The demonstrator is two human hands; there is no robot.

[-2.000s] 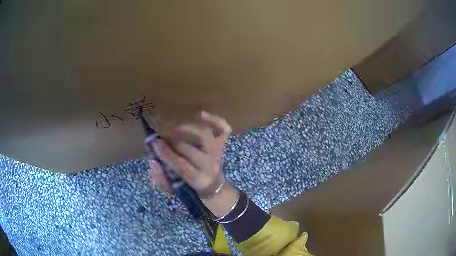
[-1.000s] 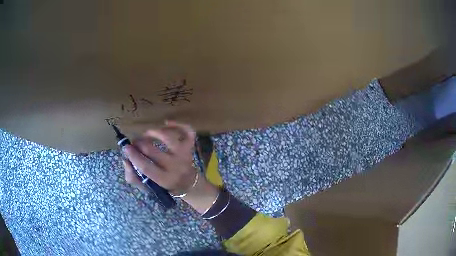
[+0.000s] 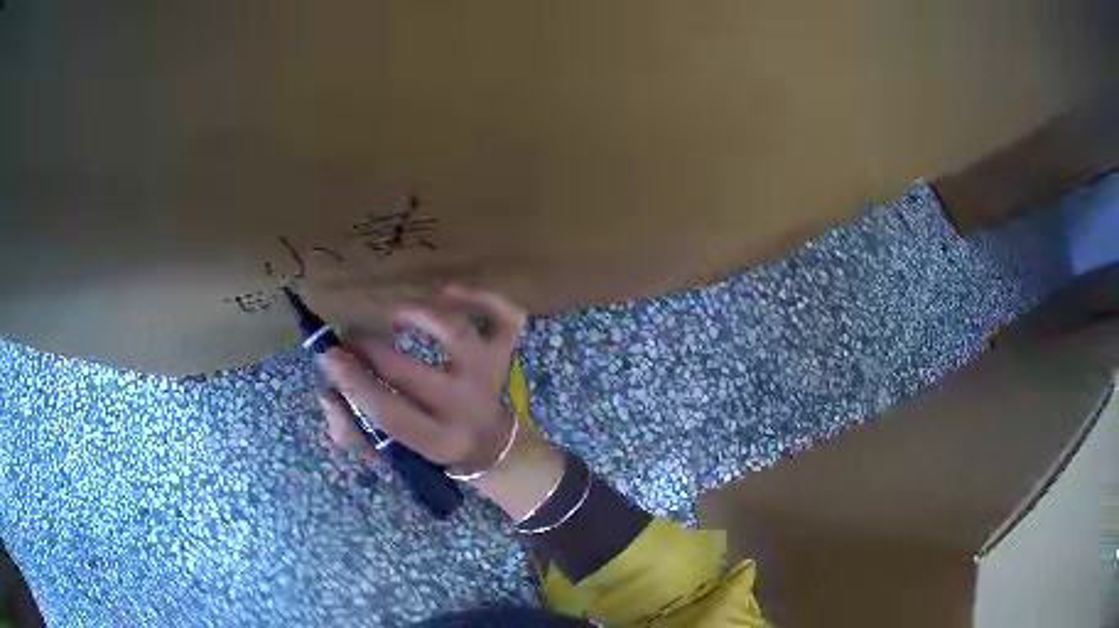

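A large brown carton (image 3: 638,135) fills the upper part of the view. Black handwritten characters (image 3: 395,228) stand near its lower edge, with smaller marks to their lower left. My right hand (image 3: 423,380) comes in from the lower right, with a yellow sleeve and thin bracelets. It holds a black marker pen (image 3: 368,423) between thumb and fingers. The pen tip is at the carton surface, just right of the newest small character. The other fingers are raised and slightly blurred. My left hand is not in view.
Speckled grey terrazzo floor (image 3: 785,356) runs below and between the cartons. Another brown carton (image 3: 847,528) stands at the lower right, with a pale flap or panel beside it. A narrow yellow strip (image 3: 519,390) shows behind my hand. A pale blue-grey shape (image 3: 1096,233) is at the right edge.
More small strokes have appeared below and left of the first characters. My right hand and the pen have moved from the large character to these lower marks, lately a little rightwards.
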